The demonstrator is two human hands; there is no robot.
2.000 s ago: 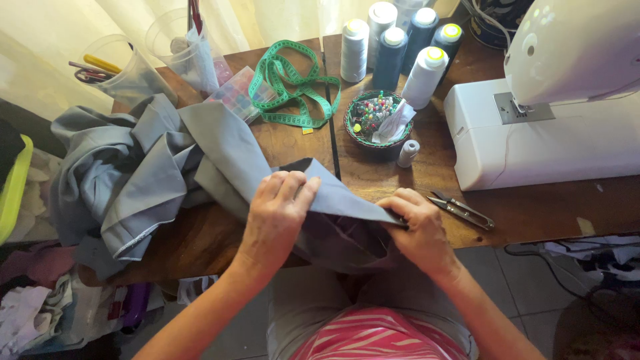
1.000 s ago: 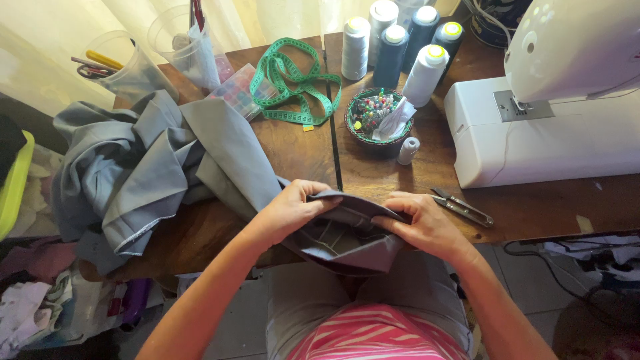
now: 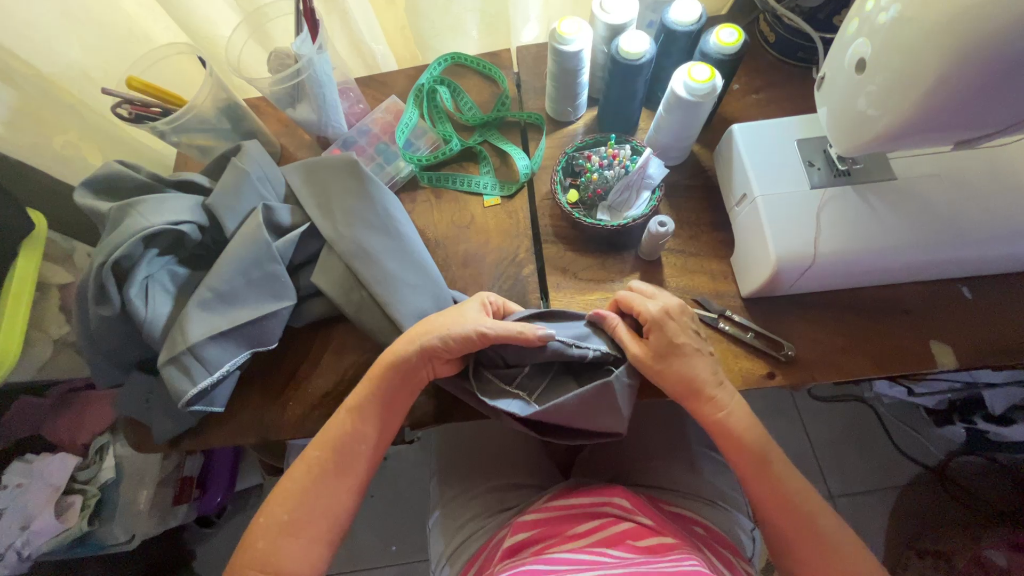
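Grey fabric [image 3: 376,224] runs from a crumpled heap at the left of the wooden table to its front edge, where it forms an open tube with seams and loose threads showing inside. My left hand [image 3: 472,332] pinches the tube's rim, thumb on top near a stitched edge. On the rim's right side my right hand [image 3: 664,340] grips the cloth between thumb and fingers. Thread snips [image 3: 748,330] lie just right of my right hand. Behind the hands stand a small thread spool [image 3: 656,238] and a basket of pins [image 3: 560,196] with a white scrap in it.
A white sewing machine [image 3: 888,224] stands at the right. Several thread cones [image 3: 684,112] stand at the back, beside a green tape measure [image 3: 480,136]. A plastic box [image 3: 388,144] and plastic cups [image 3: 208,112] are at back left. Fabric scraps [image 3: 48,496] lie below the table, left.
Two seconds ago a fold of the cloth stood up between my hands; now its rim is spread, with the inside seams showing. My left hand has shifted along the cloth's edge.
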